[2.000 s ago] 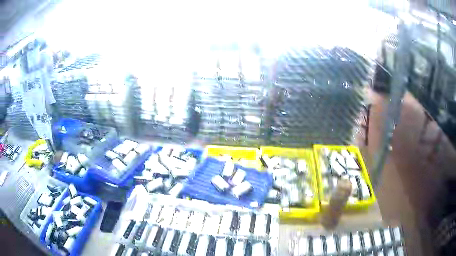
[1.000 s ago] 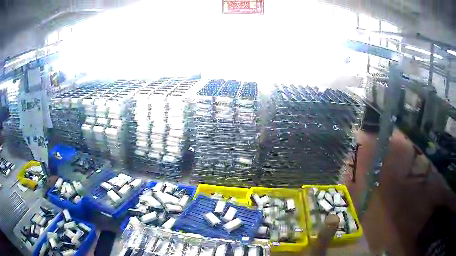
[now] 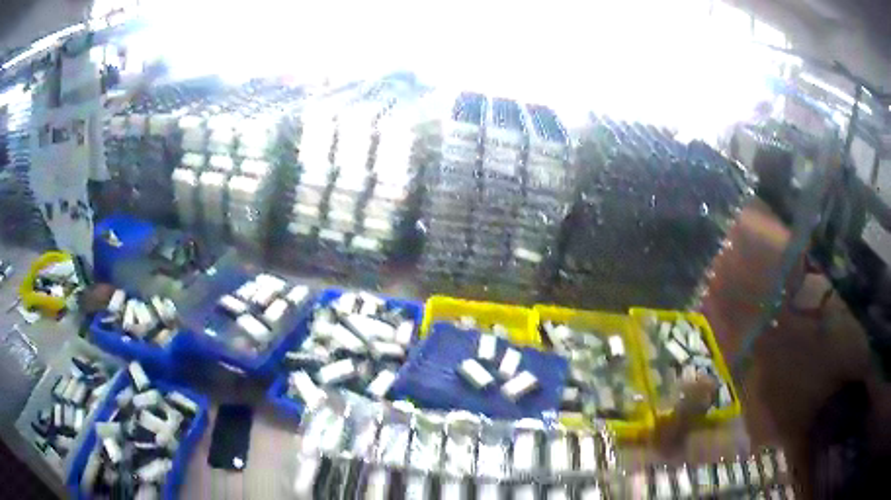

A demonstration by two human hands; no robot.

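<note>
Neither of my hands is visible. Nearest in front of me, a clear blister tray (image 3: 420, 430) holds rows of white and black electronic units (image 3: 491, 449), cut off by the bottom edge. A second row of units (image 3: 723, 476) lies at the lower right. Behind the tray, a blue slatted tray (image 3: 440, 366) lies across bins with several units on top. The picture is blurred.
Blue bins (image 3: 200, 430) and a pale bin (image 3: 34, 405) of units stand left, near a black phone (image 3: 230, 437). Yellow bins (image 3: 733, 391) stand right, a blurred brown cylinder (image 3: 696, 400) before them. Tall stacks of filled trays (image 3: 488, 205) rise behind.
The view has tilted back down from a second ago, so the bins and stacks sit higher and more of the clear tray shows. The bins and units appear unmoved.
</note>
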